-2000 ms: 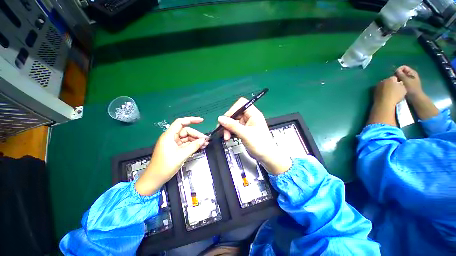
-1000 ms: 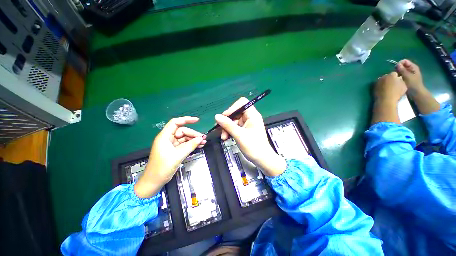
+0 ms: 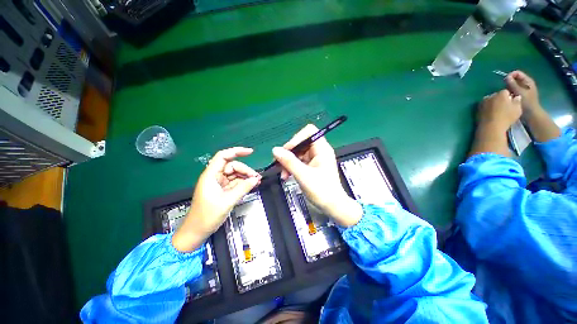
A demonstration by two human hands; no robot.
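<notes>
My right hand (image 3: 311, 171) holds black tweezers (image 3: 319, 134) like a pen, the tip pointing down-left at my left fingertips. My left hand (image 3: 218, 195) has thumb and index finger pinched together above the tray, the other fingers loosely curled. A tiny pale bit seems to show at the pinch, too small to identify. Below both hands lies a black tray (image 3: 285, 258) with phone units in side-by-side slots. One white-backed unit (image 3: 258, 243) with an orange flex strip lies between my forearms. Another unit (image 3: 319, 239) is partly under my right hand. My left sleeve partly covers the leftmost unit.
A clear cup (image 3: 155, 143) of whitish bits stands at the left, with small bits (image 3: 203, 158) on the green mat. A grey vented cabinet (image 3: 47, 95) is at far left. A plastic-wrapped post (image 3: 465, 47) stands upper right. A neighbouring person's hands (image 3: 506, 107) hold a white piece (image 3: 519, 137).
The tweezers and both hands have shifted only slightly, the left fingers still pinched beside the tip. The neighbour's hands moved slightly and the white piece there is now more tilted.
</notes>
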